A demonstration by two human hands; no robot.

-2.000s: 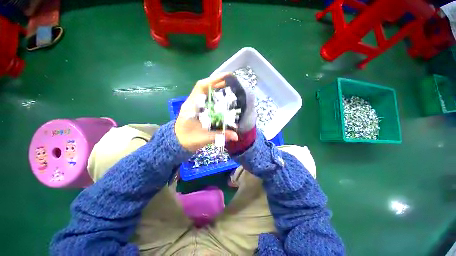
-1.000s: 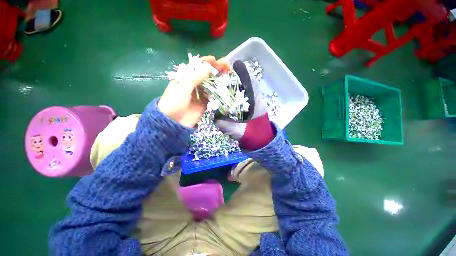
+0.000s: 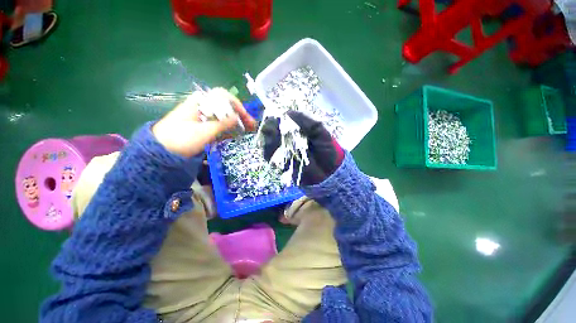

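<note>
My bare left hand (image 3: 192, 126) is closed around white plastic pieces (image 3: 218, 104), over the left edge of the blue crate (image 3: 249, 207). My right hand (image 3: 321, 150), in a dark glove, holds a bunch of thin white pieces (image 3: 292, 148) between thumb and fingers, above the right side of the blue crate. The hands are apart. The blue crate holds a heap of small white and greenish pieces (image 3: 243, 167). The white tub (image 3: 347, 88) sits tilted across the crate's far right corner, with similar pieces inside. Fingers and pieces are partly blurred.
A pink stool (image 3: 39, 183) stands by my left leg, and a pink seat (image 3: 246, 249) shows between my thighs. A green crate (image 3: 410, 139) with small pieces stands to the right, another (image 3: 534, 110) beyond it. Red stools (image 3: 221, 12) stand ahead. A person's foot (image 3: 31, 28) shows top left.
My hands were together around one bunch; they have moved apart, the left one leftward, each holding pieces. More of the blue crate and the tub's pieces now shows.
</note>
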